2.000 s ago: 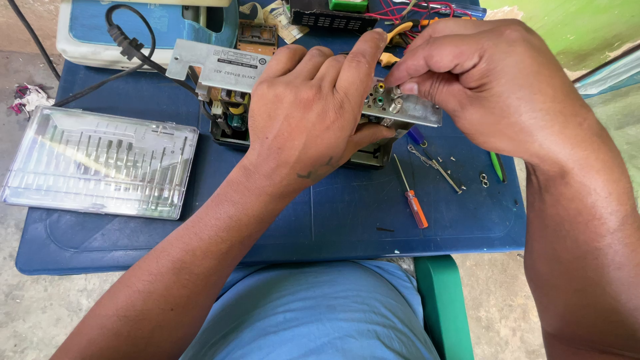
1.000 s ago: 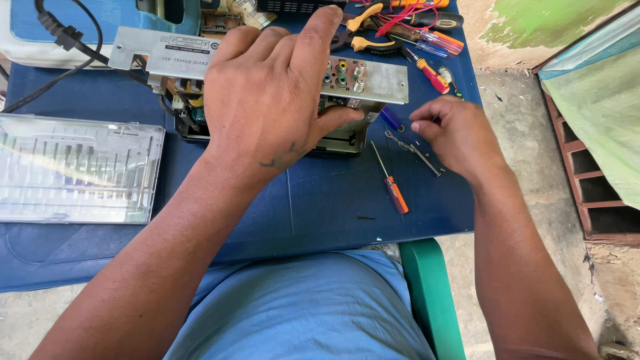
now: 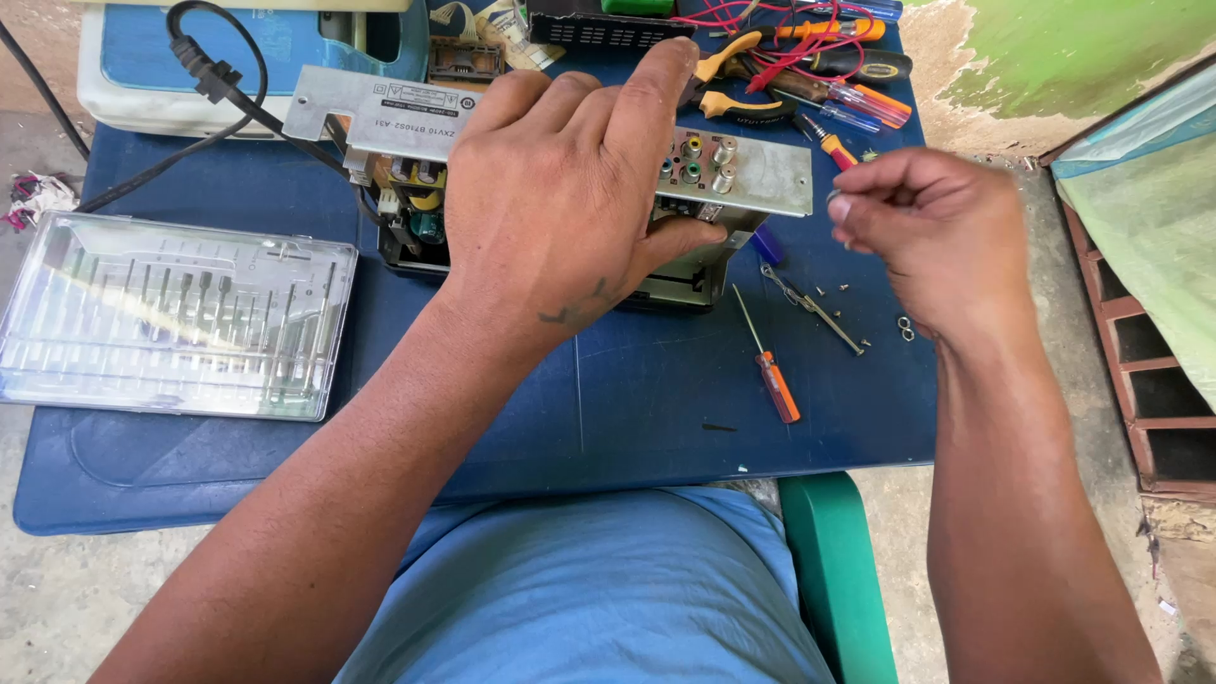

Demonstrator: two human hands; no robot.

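My left hand (image 3: 560, 190) grips the metal rear panel (image 3: 399, 112) of an opened electronic device, its thumb under the panel's lower edge near the RCA jacks (image 3: 708, 163). Circuit parts (image 3: 418, 195) show left of that hand; much of the chassis is hidden beneath it. My right hand (image 3: 936, 228) is raised right of the panel, thumb and fingertips pinched on a small metallic piece, too small to name. Below it on the blue table lie small screws (image 3: 844, 287), two joined nuts or rings (image 3: 905, 329) and a metal rod-like tool (image 3: 831, 323). An orange-handled screwdriver (image 3: 777, 387) lies nearer my body.
A clear case of precision bits (image 3: 180, 323) sits at left, by a black power cable (image 3: 142, 182). Pliers (image 3: 731, 103), screwdrivers (image 3: 869, 103) and red wires (image 3: 807, 47) crowd the back right. A blue and white machine (image 3: 114, 57) stands at back left.
My right hand was at the panel's jacks, then low over the table by the small metal parts; now it is raised beside the panel's right end. My left hand keeps its grip on the panel.
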